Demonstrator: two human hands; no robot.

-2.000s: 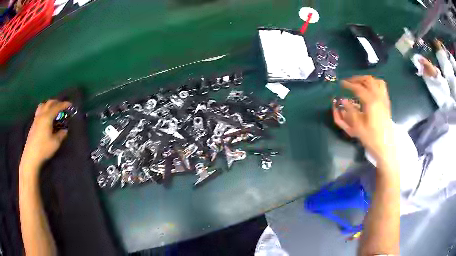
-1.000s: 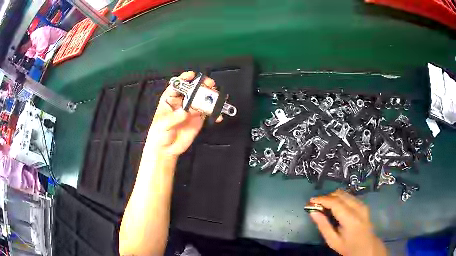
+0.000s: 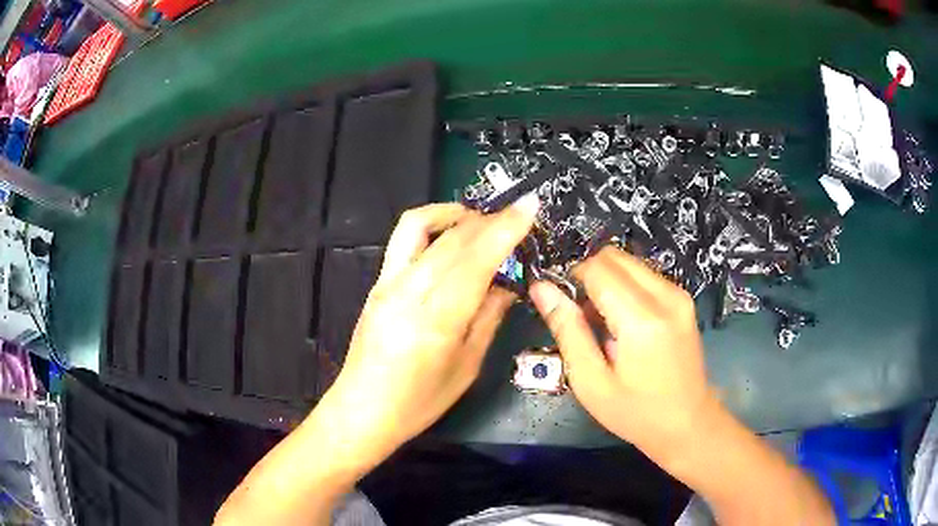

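My left hand [image 3: 427, 308] holds a small electronic unit [image 3: 510, 269] that is mostly hidden by the fingers, with a bluish face and dark strips showing. My right hand [image 3: 643, 344] meets it, thumb and fingers closed on a metal spring clip [image 3: 558, 279] at the unit's right side. A second small unit [image 3: 539, 371], pale with a dark round centre, lies on the bench just below the hands. The heap of spring clips [image 3: 684, 211] and dark strips lies behind and to the right of my hands.
A large black pocket tray [image 3: 247, 257] lies left, its visible pockets empty. A second black tray [image 3: 118, 462] is at lower left. A black box with white paper [image 3: 861, 128] and a red tool [image 3: 897, 76] are at right. A blue object [image 3: 849, 467] is at lower right.
The view has swung about. My left hand has come from over the tray to meet my right hand beside the heap. The small unit from my right hand now lies on the bench.
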